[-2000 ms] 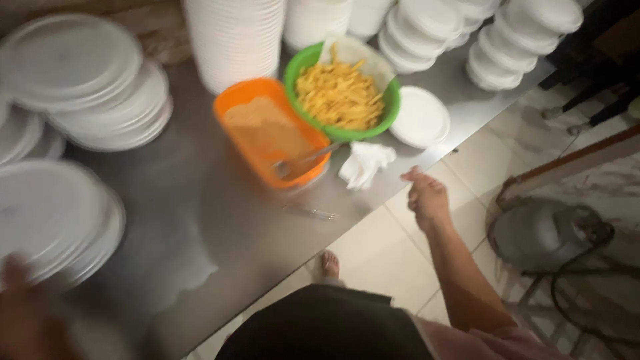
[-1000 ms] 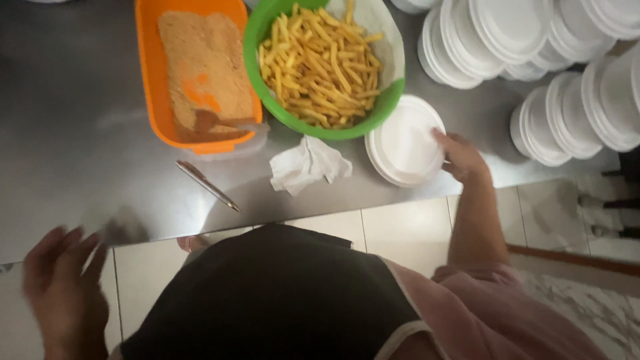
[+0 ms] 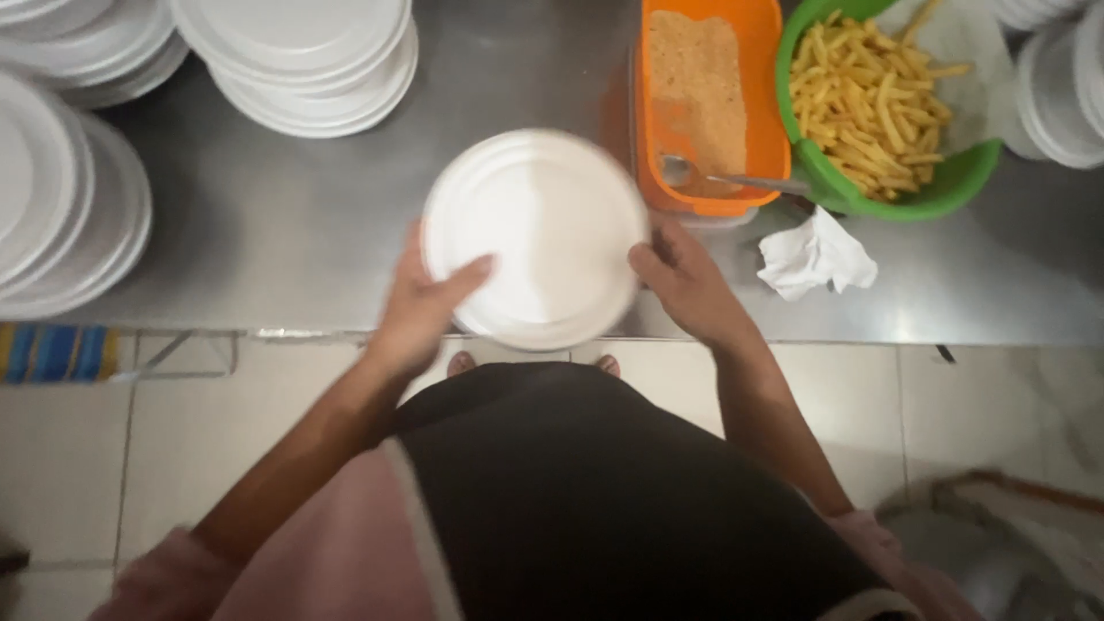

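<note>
A round white lidded container (image 3: 552,233) is between my two hands, over the front of the steel counter. My left hand (image 3: 423,293) grips its left rim, thumb on top. At its right rim my right hand (image 3: 690,280) holds on with the thumb and curled fingers. Right of it is an orange tub (image 3: 714,205) of tan powder with a metal spoon (image 3: 750,182) in it. A green bowl (image 3: 957,185) of French fries (image 3: 880,103) touches or nearly touches the tub. Crumpled white paper (image 3: 818,254) lies in front of them.
Stacks of round white containers stand on the steel counter (image 3: 259,250) at the far left (image 3: 103,207), the upper left (image 3: 319,78) and the upper right (image 3: 1065,95). Below the counter's front edge are a striped blue and yellow item (image 3: 60,352) and the tiled floor (image 3: 216,431).
My right hand has brought the white container from right of the fries bowl to in front of me. My left hand, empty a second ago, now grips it too. The view has shifted left.
</note>
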